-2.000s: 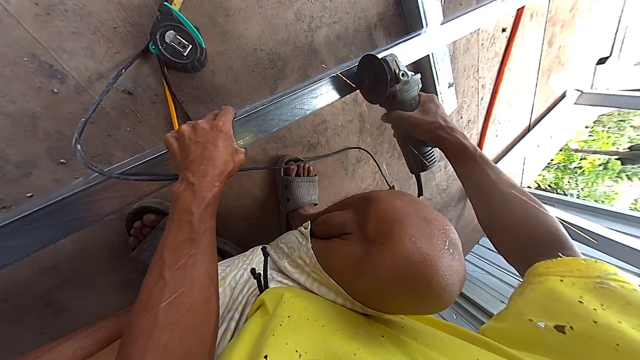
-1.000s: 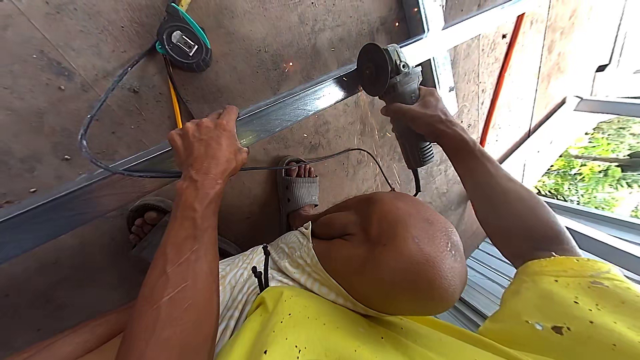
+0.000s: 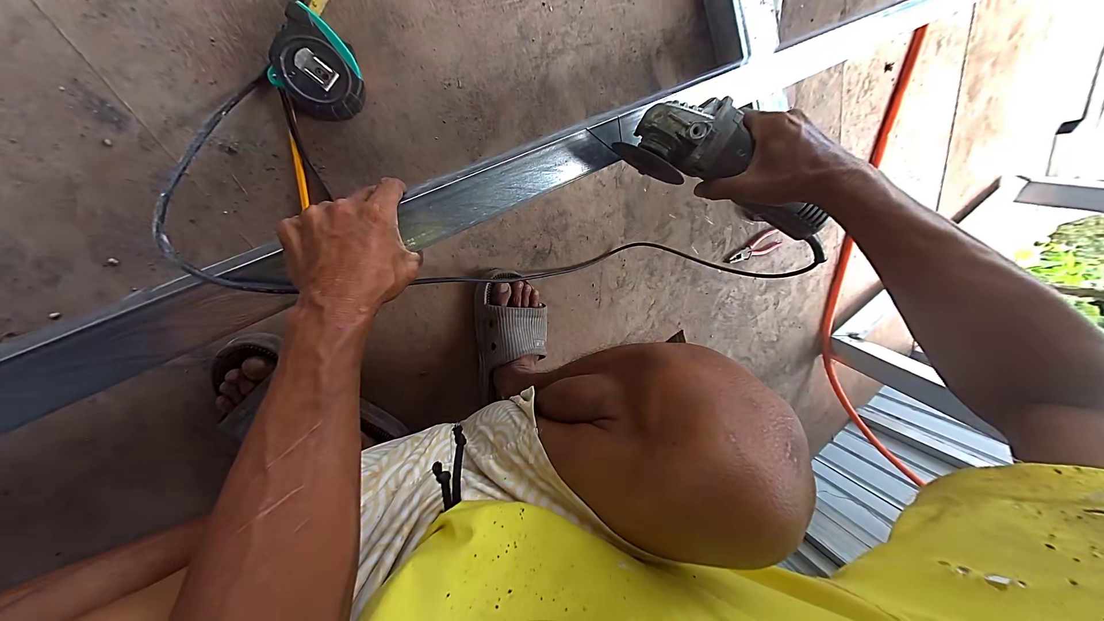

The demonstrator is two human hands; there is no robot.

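My left hand point(image 3: 349, 246) grips a long metal channel point(image 3: 483, 194) that runs diagonally from the lower left to the upper right. My right hand point(image 3: 780, 159) is closed around the head end of an angle grinder point(image 3: 699, 138). The grinder's disc point(image 3: 649, 162) sits at the near edge of the channel, beside dark cut lines across the metal; whether it touches cannot be told. The grinder's black cord point(image 3: 638, 246) crosses under my left hand and loops up at the left. A black and teal tape measure point(image 3: 321, 69) lies on the floor beyond the channel.
Pliers with red handles point(image 3: 759, 246) lie on the floor below the grinder. An orange cable point(image 3: 832, 302) runs down the right side. Metal frame members point(image 3: 750, 34) cross at the top right, and stacked metal profiles point(image 3: 880, 466) lie at the lower right. My sandalled foot point(image 3: 513, 323) is near the channel.
My right hand has tilted the grinder and brought its disc toward the near edge of the channel. Sparks seen earlier are gone. My left hand has stayed on the channel.
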